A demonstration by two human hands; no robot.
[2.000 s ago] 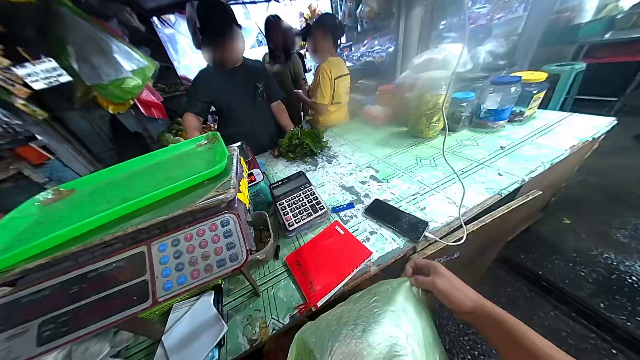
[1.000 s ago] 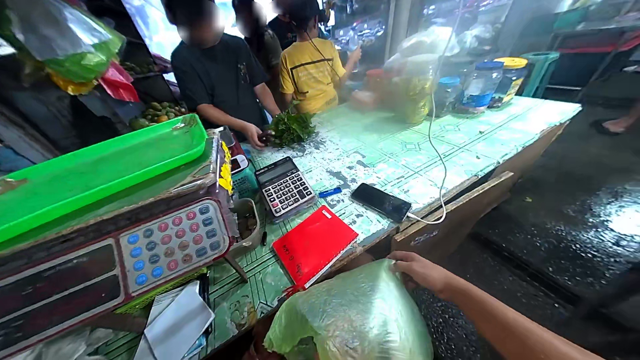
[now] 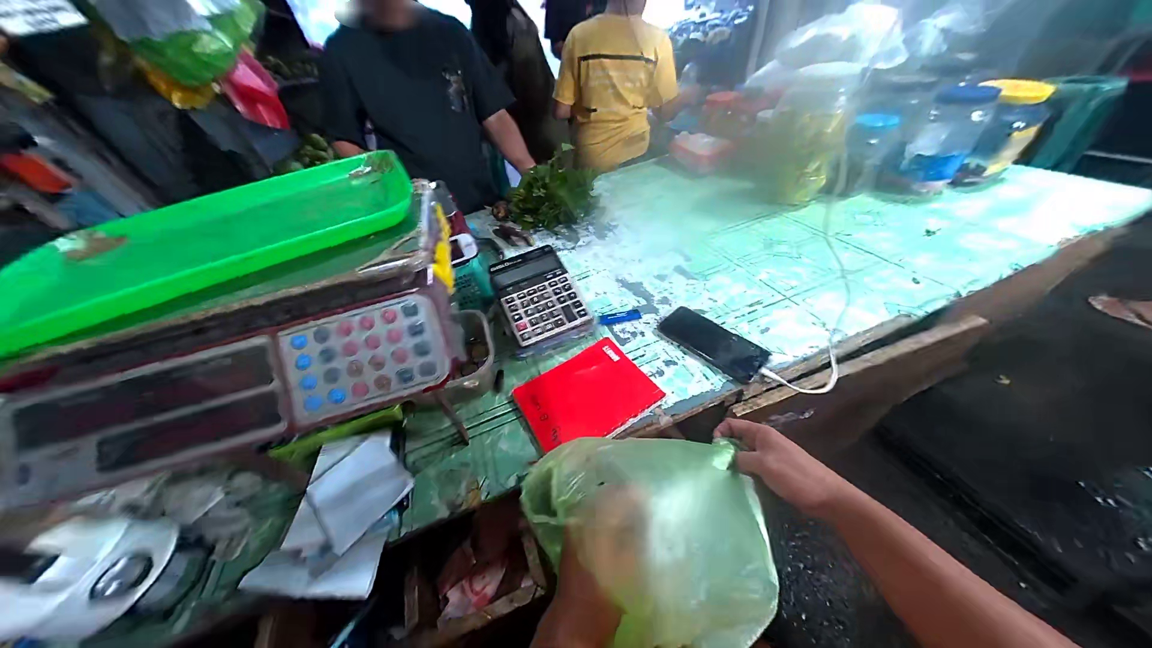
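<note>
A translucent pale green plastic bag hangs at the bottom centre, in front of the counter's edge. The fingers of my right hand pinch the bag's upper right corner. Through the thin film my left hand shows blurred, behind or inside the bag; its fingers cannot be made out. Just beyond the bag lies a red notebook, with a desk calculator behind it. A black smartphone with a white cable plugged in lies to the right of the notebook.
A scale with a green tray stands at left, near folded papers. Leafy greens lie at the counter's far side, before a person in dark clothes. Lidded jars stand back right. An open drawer is below.
My left hand has come into sight through the bag, where earlier it did not show. My right hand still holds the bag's corner. The person in yellow has turned their back.
</note>
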